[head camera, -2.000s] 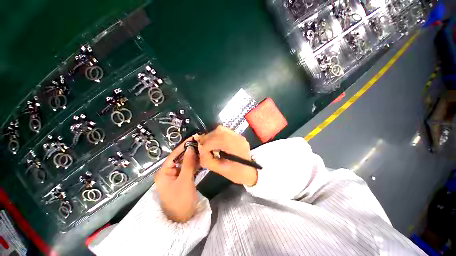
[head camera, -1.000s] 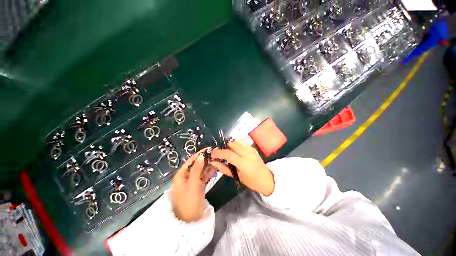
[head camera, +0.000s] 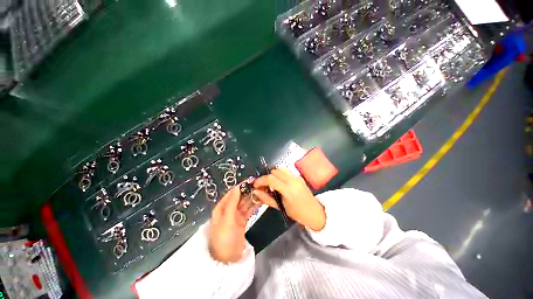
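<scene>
My left hand (head camera: 229, 225) holds a small dark unit (head camera: 246, 187) with silver dots between its fingertips. A thin ring seems to hang from the unit. My right hand (head camera: 295, 200) touches the unit with its fingertips and also holds dark tweezers (head camera: 280, 204); their tips point up, away from the unit. A white strip with small black marks (head camera: 291, 153) lies just beyond my right hand, partly covered. A red square pad (head camera: 316, 167) lies beside the strip. A clear blister tray (head camera: 169, 197) with unit and ring clusters in its pockets lies left of my hands.
Stacked clear trays (head camera: 345, 111) stand at the upper right near the bench edge. A red compartment bin (head camera: 397, 153) sits at that edge. Another clear tray (head camera: 49, 35) is at the upper left. A red strip (head camera: 63, 252) and printed papers (head camera: 26, 268) are at the lower left.
The view has shifted, so the bench things appear lower and further right, and more of the red bin shows. The tweezers have turned from pointing across my right hand to pointing upward. Both hands stay at the unit.
</scene>
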